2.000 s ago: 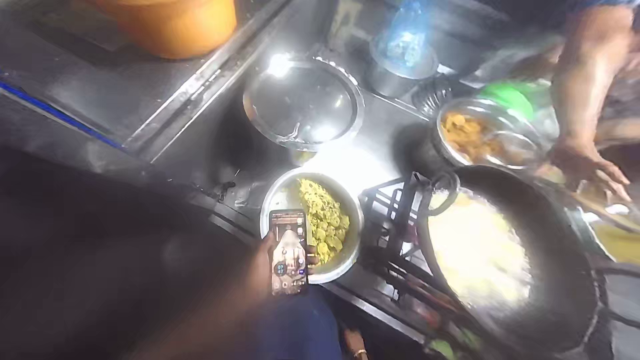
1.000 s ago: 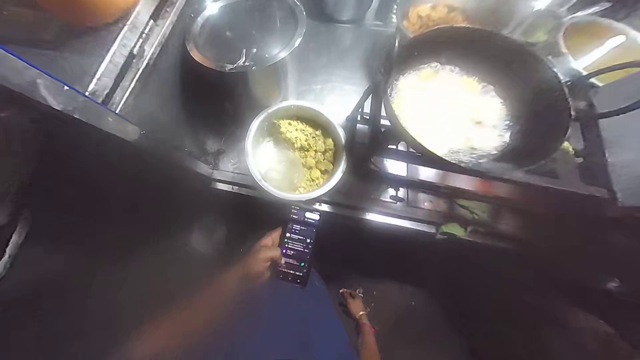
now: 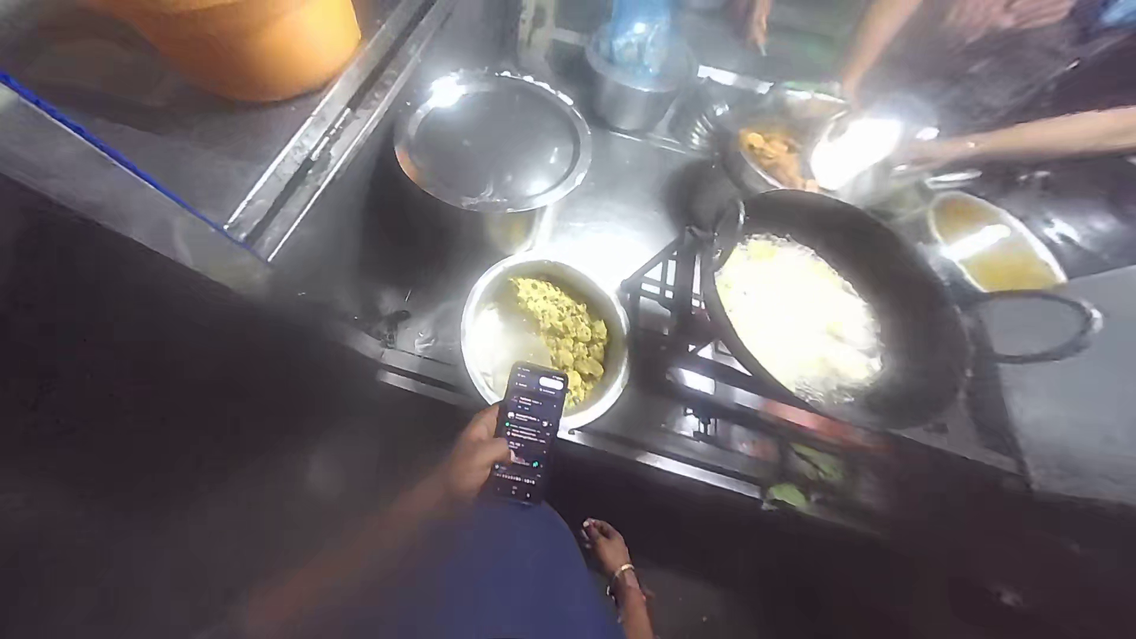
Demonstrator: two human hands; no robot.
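Observation:
My left hand point(image 3: 479, 453) holds a smartphone point(image 3: 530, 435) with its screen lit and facing up. The phone's top end overlaps the near rim of a steel bowl point(image 3: 470, 324) containing yellow coated food pieces point(image 3: 568, 333). Lower down, below the counter edge, my right hand point(image 3: 607, 545) hangs with bent fingers and a bracelet at the wrist; whether it pinches something small is unclear. To the right of the bowl, a large dark kadai point(image 3: 923, 355) holds bright, bubbling oil with food, its details washed out by glare.
A round steel lid point(image 3: 493, 142) covers a pot behind the bowl. An orange container point(image 3: 257, 44) stands at upper left. Another person's hands point(image 3: 927, 153) are near a shiny vessel and a bowl of fried pieces point(image 3: 777, 160). A burner stand point(image 3: 683, 284) and a yellow-filled container point(image 3: 994, 244) flank the kadai.
The phone screen shows different content than two seconds ago. The phone now overlaps the bowl's rim, whereas one second ago it was just below it. The other person's hands have come back into view.

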